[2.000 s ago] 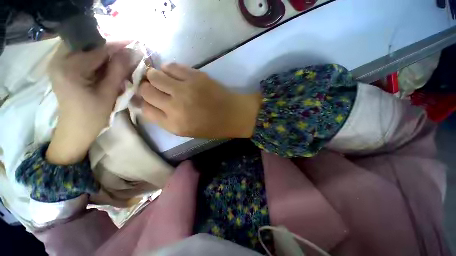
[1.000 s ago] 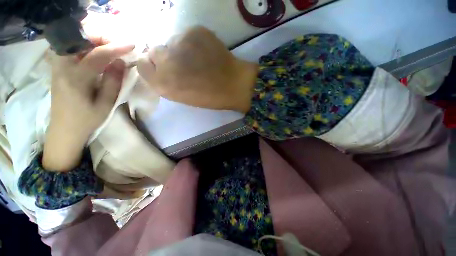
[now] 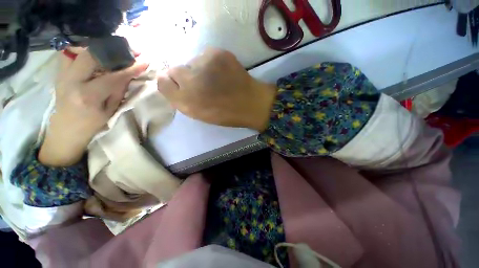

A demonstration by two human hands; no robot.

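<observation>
The cream garment piece lies in folds over the table edge and the lap at left. My left hand rests on the cloth beside the dark sewing machine head, whose grey block covers part of the fingers. My right hand has its thumb and fingers closed on the cloth's edge just right of the machine head. Lamp glare washes out the needle area and the fingertips. Whether my left fingers pinch the cloth or only press on it cannot be told.
Dark red scissors handles lie on the machine bed beyond my right hand. The white table has a grey marked edge. Thin black tools show at upper right. A red plastic basket with pale cloth stands below the table at right.
Compared with two seconds ago, my right hand has turned knuckles-up and sits slightly higher and further right. The cloth edge between the hands now lies flatter. More of the scissors handles shows.
</observation>
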